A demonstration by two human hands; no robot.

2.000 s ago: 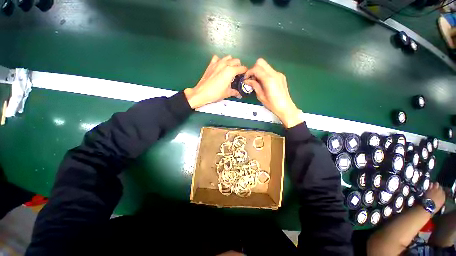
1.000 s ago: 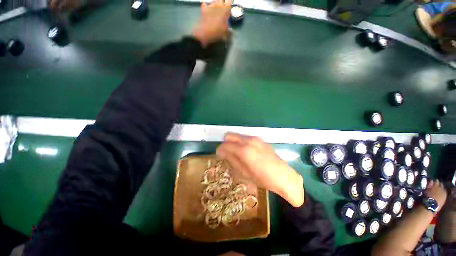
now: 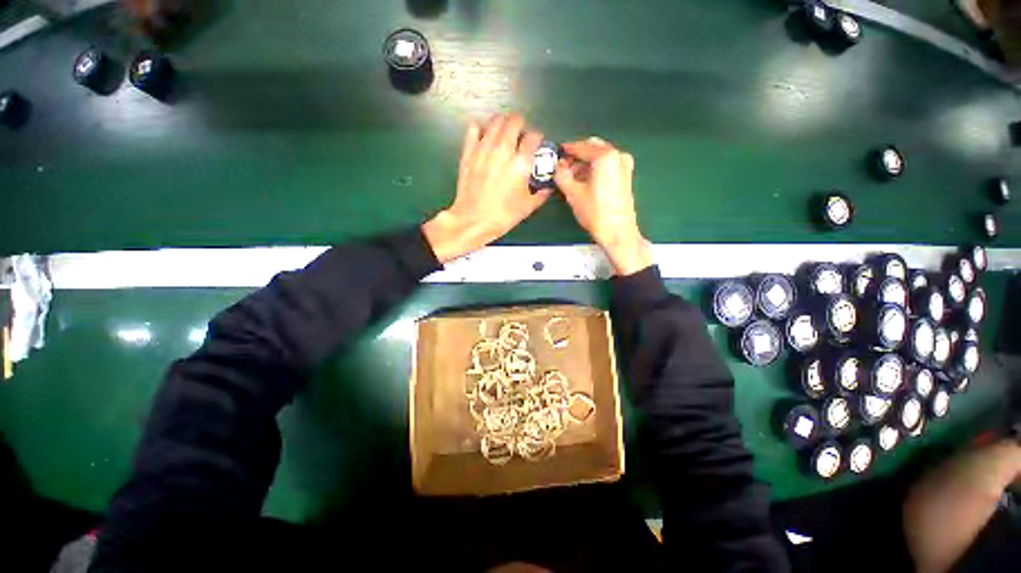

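Note:
My left hand (image 3: 489,185) holds a black round unit (image 3: 544,166) over the green belt, its white-marked end face turned up. My right hand (image 3: 601,190) is at the unit's right side, its thumb and fingertips pinched against the rim. Whether a ring sits between those fingertips is too small to tell. A brown cardboard box (image 3: 428,392) lies open in front of my body. A loose heap of thin cream rings (image 3: 515,403) lies in it.
The white rail (image 3: 493,264) runs between box and belt. Loose black units stand on the belt (image 3: 280,168), one nearby (image 3: 406,56). A dense cluster of units (image 3: 884,375) stands at right, beside another person's arm (image 3: 961,498). Crumpled clear plastic (image 3: 29,302) lies at far left.
My left hand has come back from the far side of the belt with a unit. My right hand has moved from over the box up to that unit.

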